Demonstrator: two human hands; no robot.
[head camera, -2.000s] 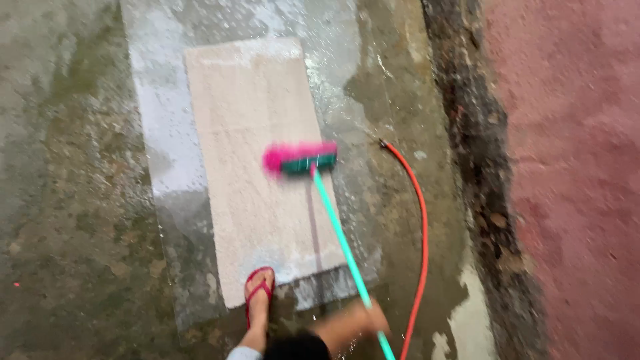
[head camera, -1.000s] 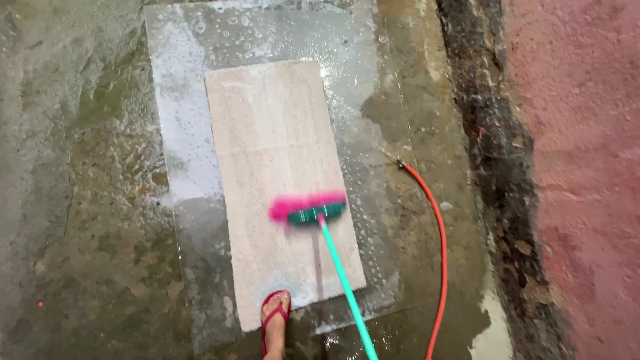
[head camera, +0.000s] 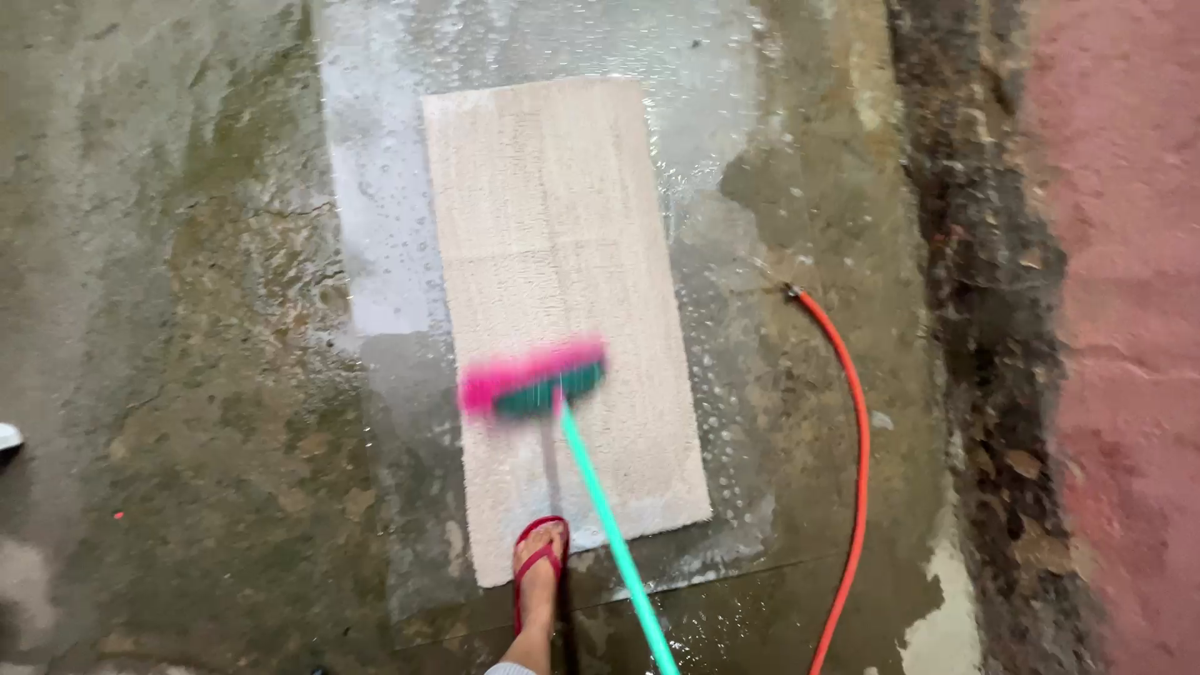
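A broom with pink bristles and a dark green head (head camera: 548, 386) is over the lower half of a cream rug (head camera: 562, 234), blurred by motion. Its turquoise handle (head camera: 614, 544) runs down out of the bottom edge of the view. Neither of my hands shows, so the grip on the handle is hidden. My foot in a red flip-flop (head camera: 541, 562) rests at the rug's lower left end. Under the rug lies a wet, clear-looking sheet (head camera: 375, 206) with water drops on it.
An orange hose (head camera: 861, 422) with a metal end curves over the wet concrete floor right of the rug. Further right are a dark, rough strip of ground (head camera: 994, 328) and a pink surface (head camera: 1125, 281). A white object (head camera: 9, 437) shows at the left edge.
The broom head has moved down the rug, toward the foot. A hand on the handle two seconds ago is out of view now. A white object has appeared at the left edge.
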